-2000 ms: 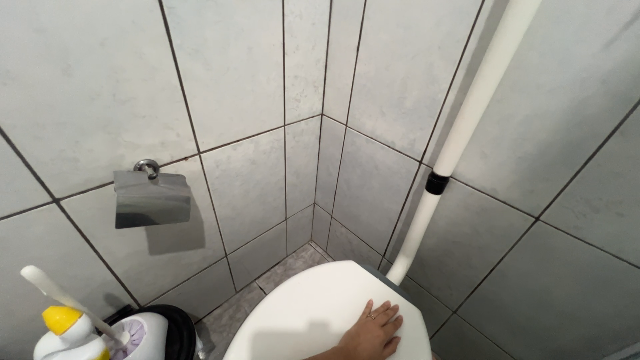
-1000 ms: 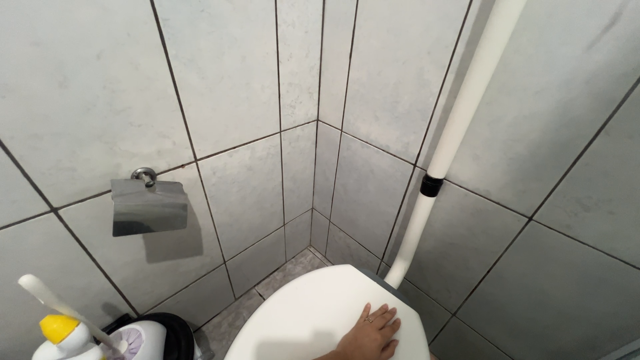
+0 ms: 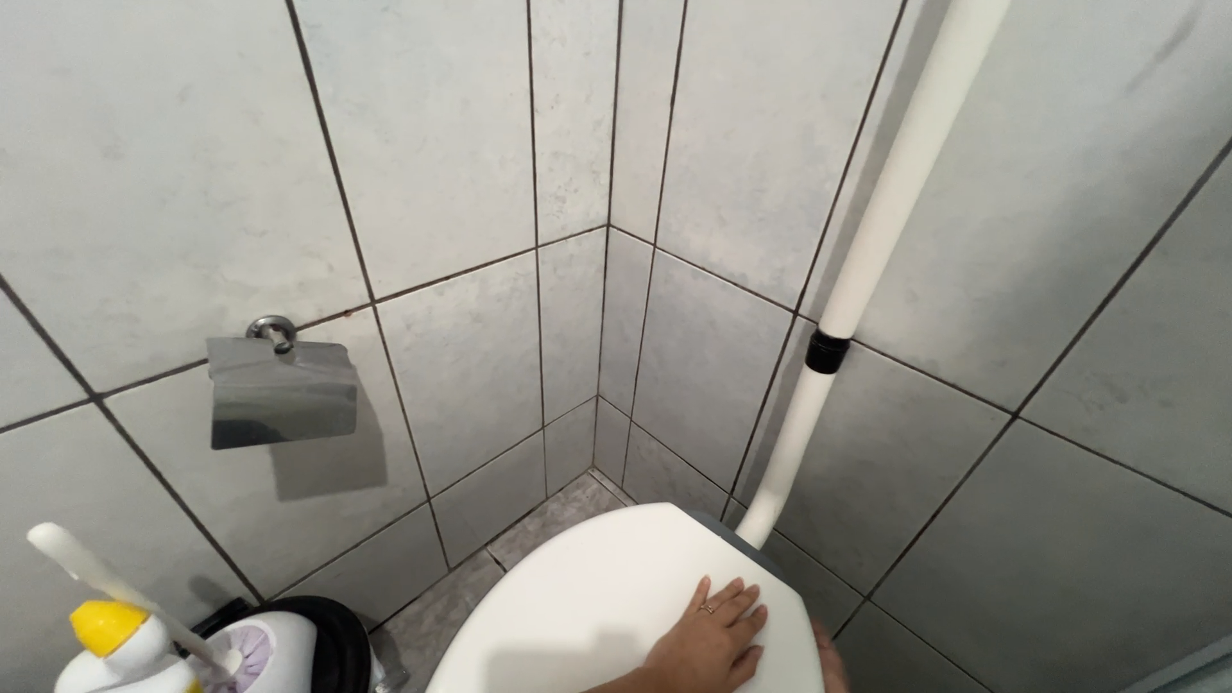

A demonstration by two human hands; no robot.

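Observation:
My left hand [image 3: 717, 640] lies palm down on the white toilet lid [image 3: 568, 597], near its rear right part, with fingers spread and a ring on one finger. The lid is down. Past the lid's right edge a small, blurred part of my right hand [image 3: 832, 658] shows beside it. Most of that hand is hidden by the lid or out of view, so its grip cannot be told. A white flush pipe [image 3: 900, 173] with a black coupling [image 3: 827, 352] runs down the wall behind the toilet.
A metal toilet paper holder [image 3: 283, 395] hangs on the left tiled wall. At lower left stand a toilet brush [image 3: 106, 577] in a white holder [image 3: 289, 650], a white bottle with a yellow cap [image 3: 108, 628] and a black-rimmed bin [image 3: 337, 626]. Tiled walls meet behind the toilet.
Part of my right hand has come into view at the lid's right edge. My left hand stays on the lid.

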